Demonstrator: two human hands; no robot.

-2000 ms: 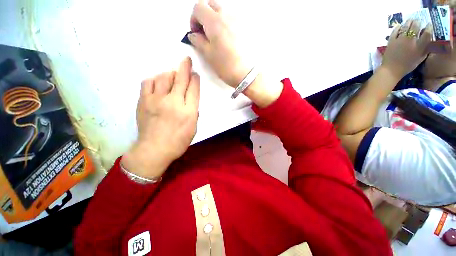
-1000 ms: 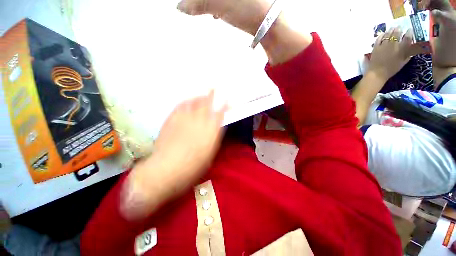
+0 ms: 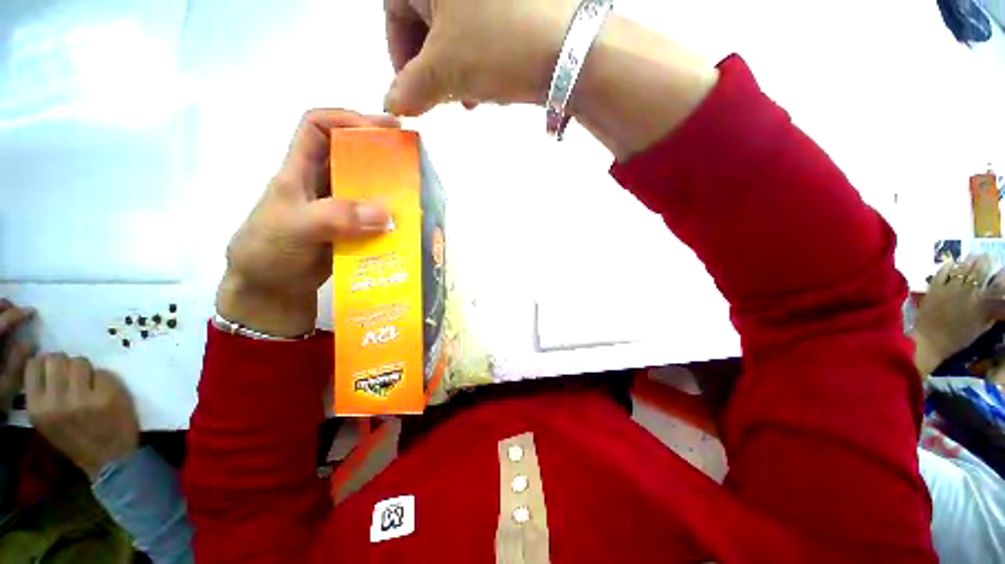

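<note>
My left hand [image 3: 289, 226] grips a printed carton [image 3: 377, 275] from its left side, thumb across the orange narrow side. The carton stands on edge, its orange side with "12V" facing up and its dark wide face turned to the right. My right hand [image 3: 463, 55] is at the carton's far end, thumb and fingers pinched together near the left fingertips. Whether something small is between the right fingers cannot be told. A white sheet or stack [image 3: 584, 328] lies at the near table edge, its corner just visible.
Another person's hands [image 3: 83, 402] are at the left, near several small dark pieces [image 3: 143, 324] on the table. A hand [image 3: 954, 303] of a person at the right is near an orange item [image 3: 985, 205]. A yellowish streak [image 3: 468, 342] marks the table. A dark bundle [image 3: 966, 19] lies far right.
The carton has come from the left side of the table into my left hand and is turned orange side up. My right hand has moved to its far end. The view has shifted left.
</note>
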